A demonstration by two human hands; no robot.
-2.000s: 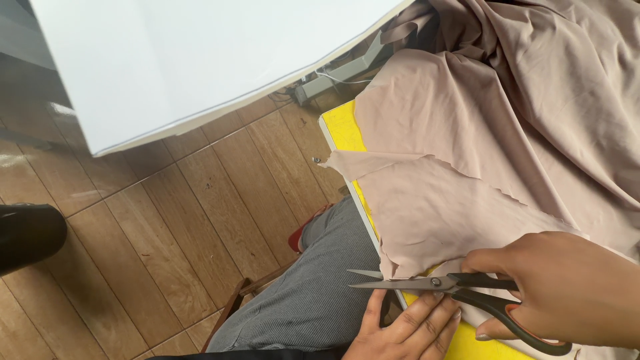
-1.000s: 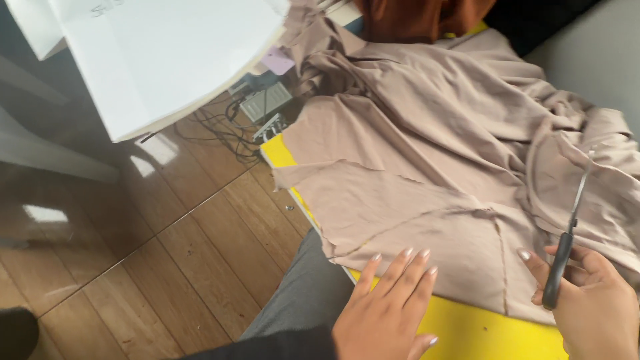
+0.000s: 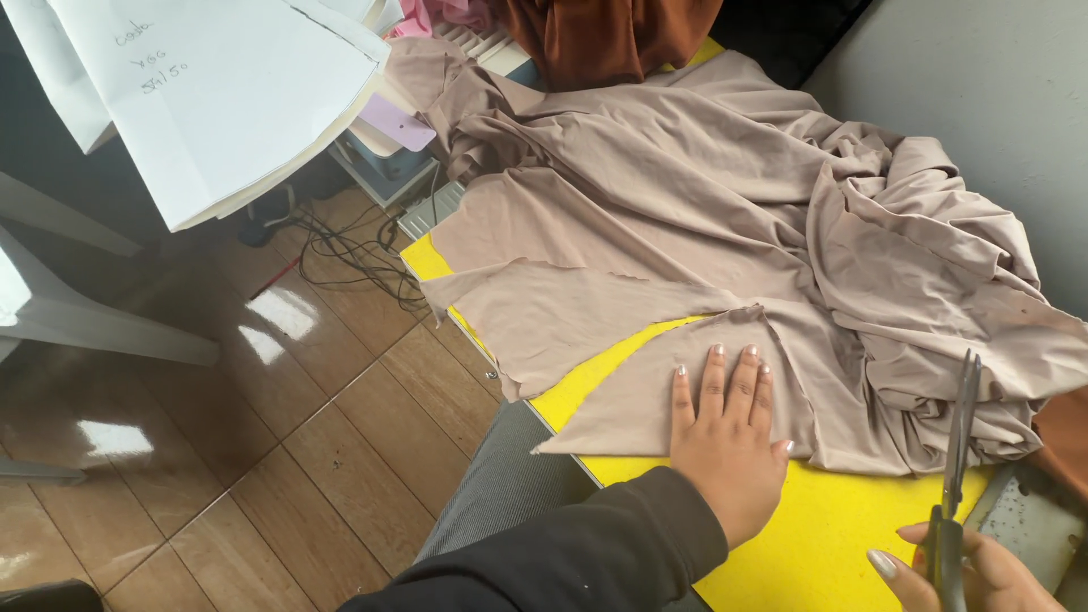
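Note:
Dusty-pink fabric (image 3: 663, 170) lies bunched and spread over a yellow table surface (image 3: 790, 527). My left hand (image 3: 731, 433) rests flat, fingers apart, on a cut piece of the fabric (image 3: 629, 408) near the front edge. Between that piece and another flap (image 3: 561, 314) to its left, a curved strip of yellow shows. At the lower right my right hand (image 3: 977, 569) holds black-handled scissors (image 3: 959, 450) by the handles, blades pointing up the view and nearly closed, over the fabric's right part. Some fingers of this hand are cut off by the frame.
White paper sheets (image 3: 229, 93) with handwriting jut in at upper left. Rust-brown fabric (image 3: 603, 34) lies at the far end. Black cables (image 3: 348, 255) lie on the tiled floor (image 3: 323, 450), near white chair legs (image 3: 110, 327). A pale wall (image 3: 977, 102) borders the right side.
The scissors were beside my left hand at the front edge; my right hand has carried them right. My left hand now lies farther onto the fabric, and a yellow gap has opened between two pieces.

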